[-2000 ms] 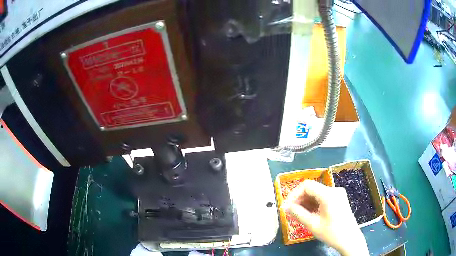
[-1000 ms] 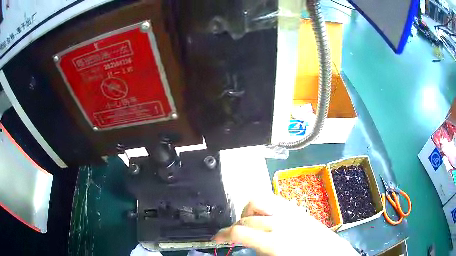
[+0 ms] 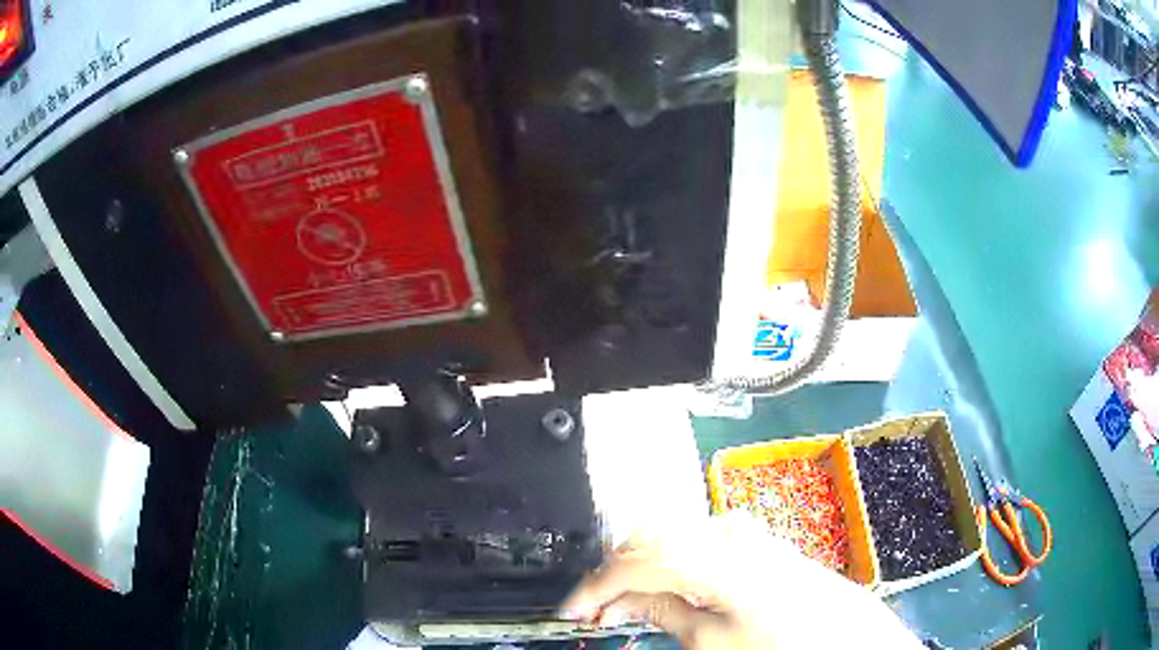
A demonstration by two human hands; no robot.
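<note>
My right hand (image 3: 693,578) is at the bottom centre, its fingertips close together at the front right edge of the dark metal block (image 3: 477,565). A tiny reddish bit shows at the fingertips, too small to tell what it is or if it is gripped. The press ram (image 3: 451,425) stands above the block. The left bin (image 3: 862,508) holds a heap of small red pieces (image 3: 794,495). The right bin (image 3: 962,476) holds small black pieces (image 3: 905,508). My left hand cannot be made out; a pale patch lies at the bottom edge below the block.
The crimping machine (image 3: 636,241) with its red warning plate (image 3: 333,210) fills the upper left. A ribbed metal conduit (image 3: 841,216) hangs beside it. A cardboard box (image 3: 877,343) stands behind the bins. Orange-handled scissors (image 3: 1014,540) lie right of them. Another box (image 3: 1125,432) is at the right edge.
My right hand has moved left from over the red bin to the block's front edge and stayed there since a second ago. The red wire strands below the block no longer show clearly.
</note>
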